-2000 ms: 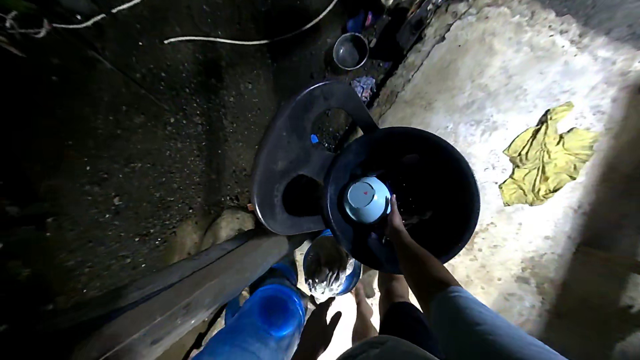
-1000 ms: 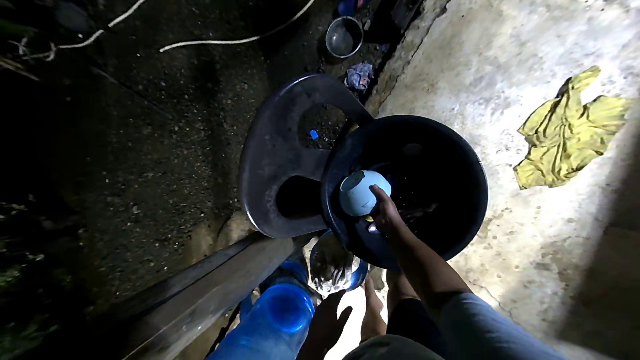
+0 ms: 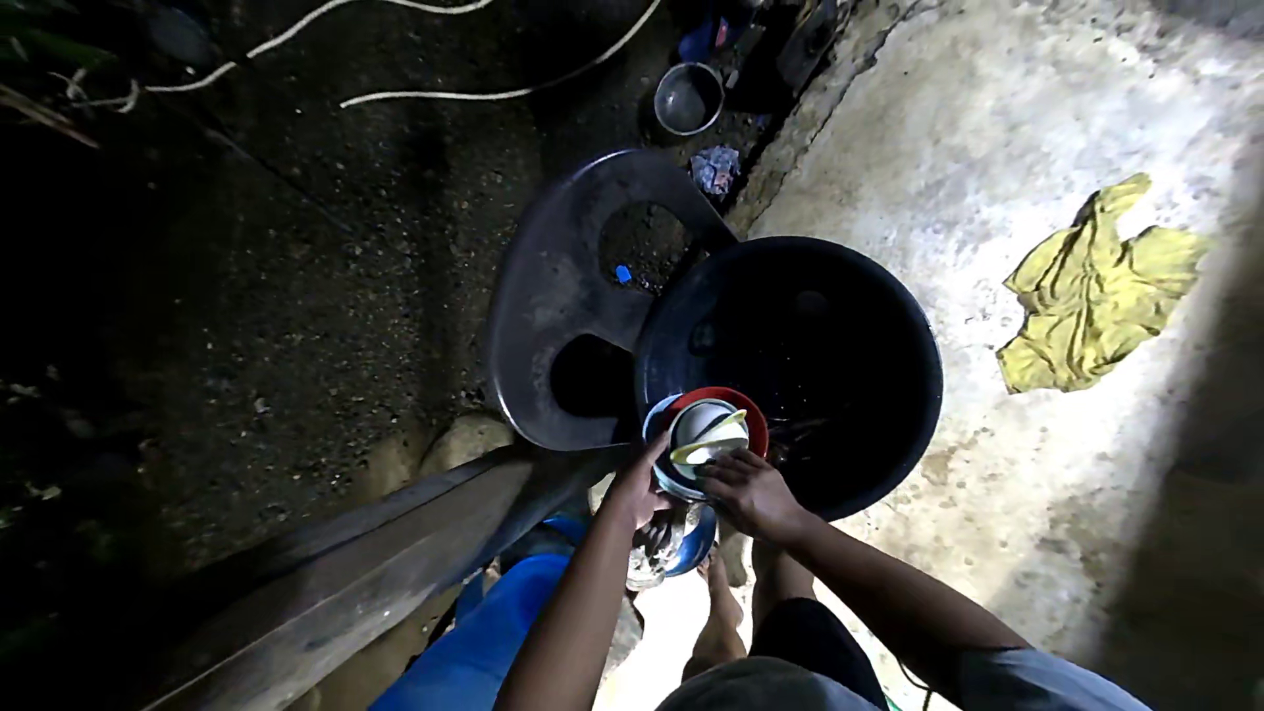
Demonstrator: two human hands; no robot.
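Both my hands meet at a small nest of bowls (image 3: 708, 420) over the near left rim of a large black basin (image 3: 918, 415). The outer bowls are red and light blue, and a white one with a yellow-green edge lies inside. My left hand (image 3: 642, 489) grips the stack from its left side. My right hand (image 3: 752, 491) has its fingers on the near right edge of the stack. Dark shadow hides most of the basin's inside. Below my hands stands a blue container (image 3: 697, 543) holding pale, unclear items.
A dark plastic chair (image 3: 553, 296) adjoins the basin on the left. Beyond it lie a metal bowl (image 3: 688, 99) and pale rope (image 3: 444, 96). A wooden beam (image 3: 395, 563) and a blue plastic container (image 3: 484, 632) are at lower left. A yellow cloth (image 3: 1096, 296) lies on the concrete.
My left hand has come up to the bowls. The light blue bowl, earlier in my right hand over the basin, is now with the red and white ones near the rim.
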